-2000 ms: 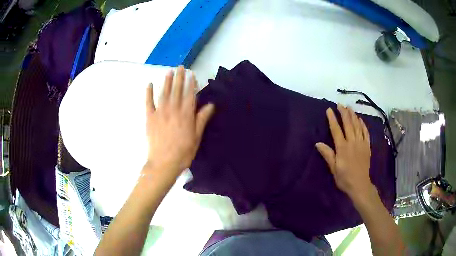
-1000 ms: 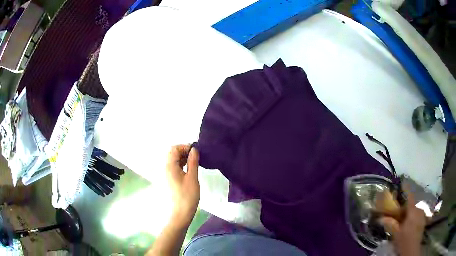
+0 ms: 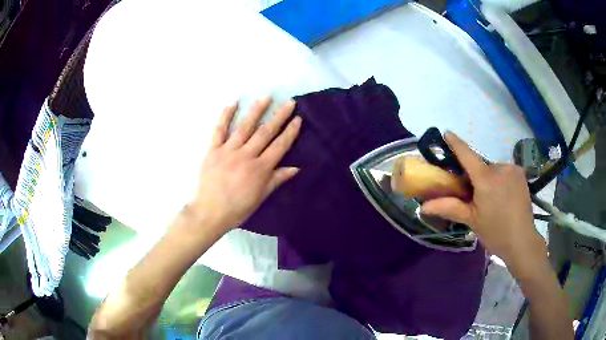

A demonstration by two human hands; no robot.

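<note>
A dark purple garment (image 3: 319, 192) lies spread on the white padded table (image 3: 153, 73), its ruffled edge towards the left. My left hand (image 3: 242, 156) lies palm down, fingers spread, on the garment's left edge and the white pad beside it. My right hand (image 3: 492, 199) is closed around the pale wooden handle of the steam iron (image 3: 412, 186). The iron rests on the middle right of the garment with its tip pointing left. The garment's strap end is hidden behind the iron and my right arm.
A blue support (image 3: 332, 20) runs along the far side. The pressing arm (image 3: 545, 93) on its blue frame curves at the right, with a dark round object (image 3: 528, 156) near it. A whitish hose (image 3: 571, 222) trails right. Striped white cloth (image 3: 43, 192) hangs at the left, by a basket (image 3: 72, 86).
The iron in my right hand has moved left and away from me onto the garment's middle. My left hand has gone from pinching the edge to lying flat on it. The view has shifted.
</note>
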